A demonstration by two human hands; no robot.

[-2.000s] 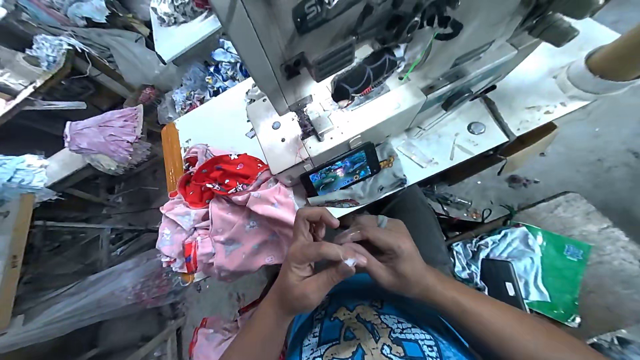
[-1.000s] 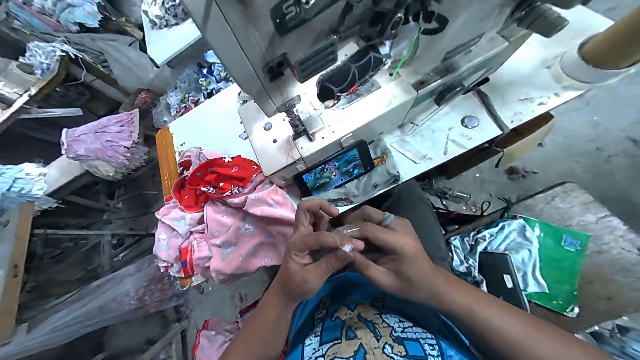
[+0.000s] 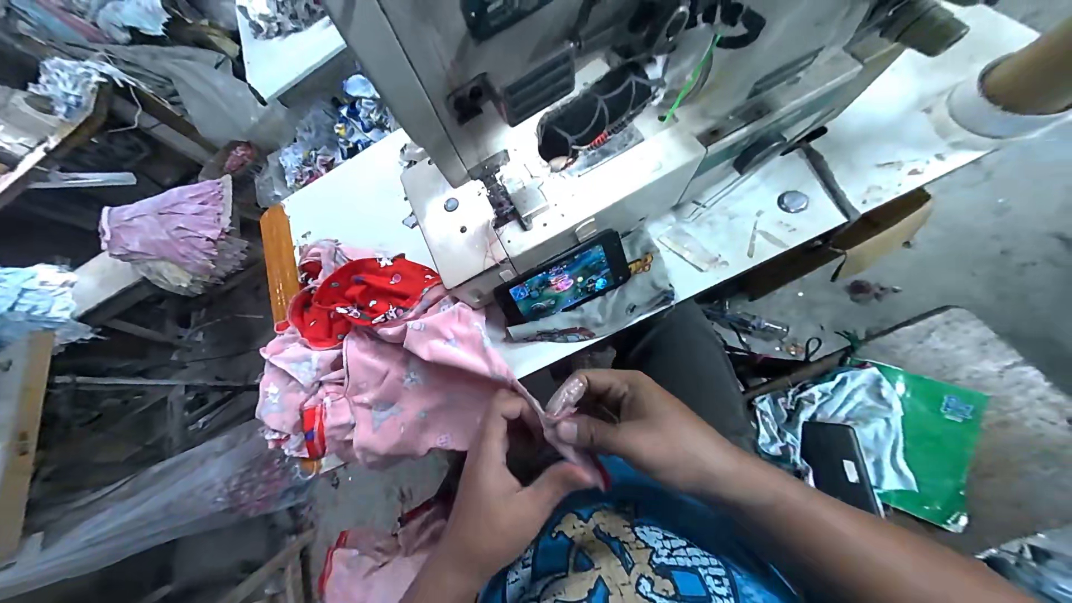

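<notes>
My left hand [image 3: 511, 477] and my right hand [image 3: 624, 419] meet in front of my body, both gripping an edge of pink printed fabric [image 3: 427, 377]. Something whitish and shiny wraps a finger of my right hand. From my hands the fabric runs left onto the table, where it lies heaped with a red printed part [image 3: 368, 297]. Just beyond my hands, a smartphone [image 3: 565, 278] with a lit screen leans on grey cloth [image 3: 611, 306] at the front of an industrial sewing machine [image 3: 536, 201]. The fabric is not under the needle area.
The white table [image 3: 343, 193] carries the machine and, at right, a thread cone [image 3: 997, 96]. To the right, a black device [image 3: 837, 465], light cloth and a green sheet [image 3: 938, 435] lie on a stool. Bundled pink pieces [image 3: 172, 226] sit on a rack at left. More pink fabric [image 3: 377, 561] is below.
Both hands were together near my lap, apart from the pink fabric. Now they hold its edge, which is drawn right from the heap toward me.
</notes>
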